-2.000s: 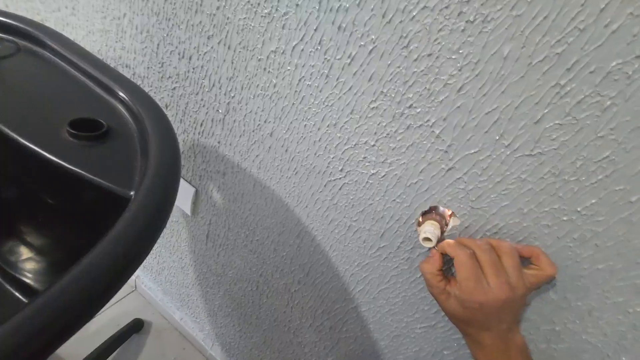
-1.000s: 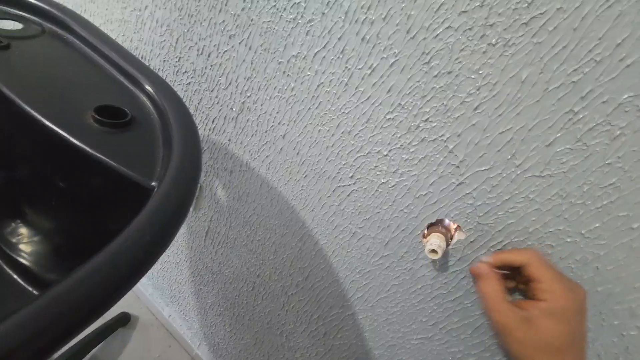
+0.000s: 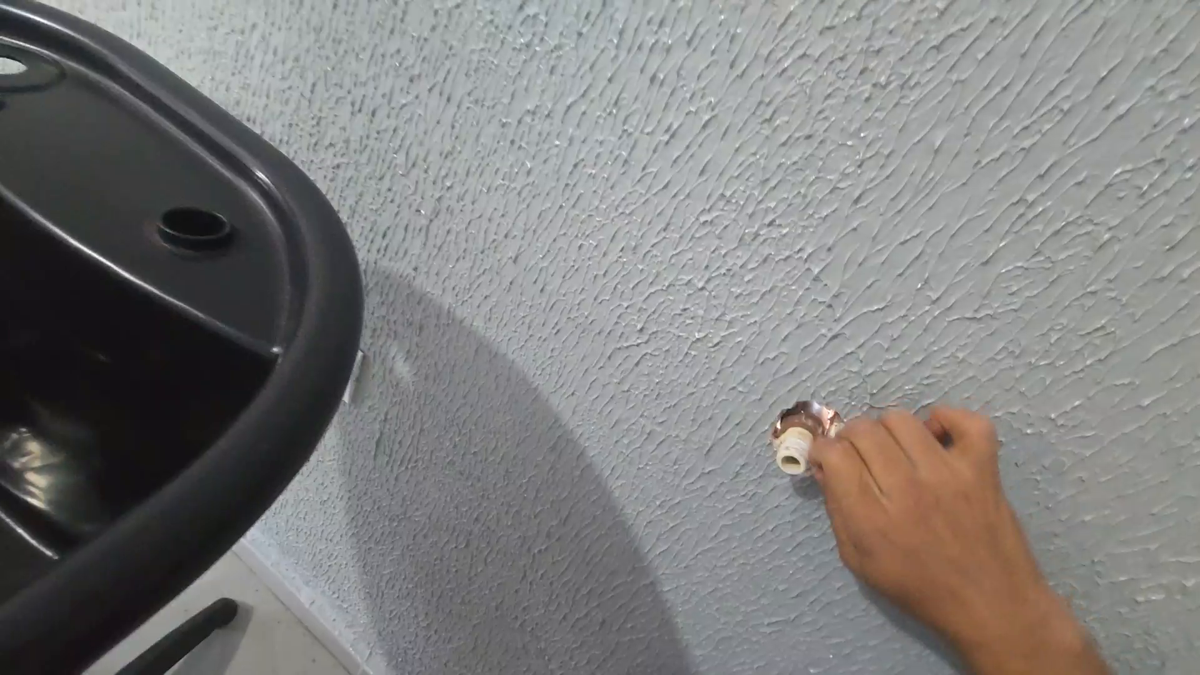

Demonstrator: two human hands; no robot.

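A white threaded pipe fitting (image 3: 794, 452) sticks out of a ragged hole (image 3: 812, 414) in the textured grey wall, with shiny copper-coloured material around its base. My right hand (image 3: 914, 502) is at the right side of the fitting, back of the hand toward the camera, fingers bent. Its thumb and fingertips are close to or touching the fitting's right side; the fingertips are mostly hidden, so whether they grip anything does not show. My left hand is outside the picture.
A black basin (image 3: 323, 281) with a raised round opening (image 3: 195, 228) fills the left side. Below it, a black bar (image 3: 183, 637) lies over the pale floor (image 3: 267, 628). A small white piece (image 3: 353, 378) shows behind the basin's rim. The basin's shadow falls on the wall.
My right hand was beneath the fitting two seconds ago, then apart from it at the lower right one second ago. Now it is back against or close beside the fitting's right side.
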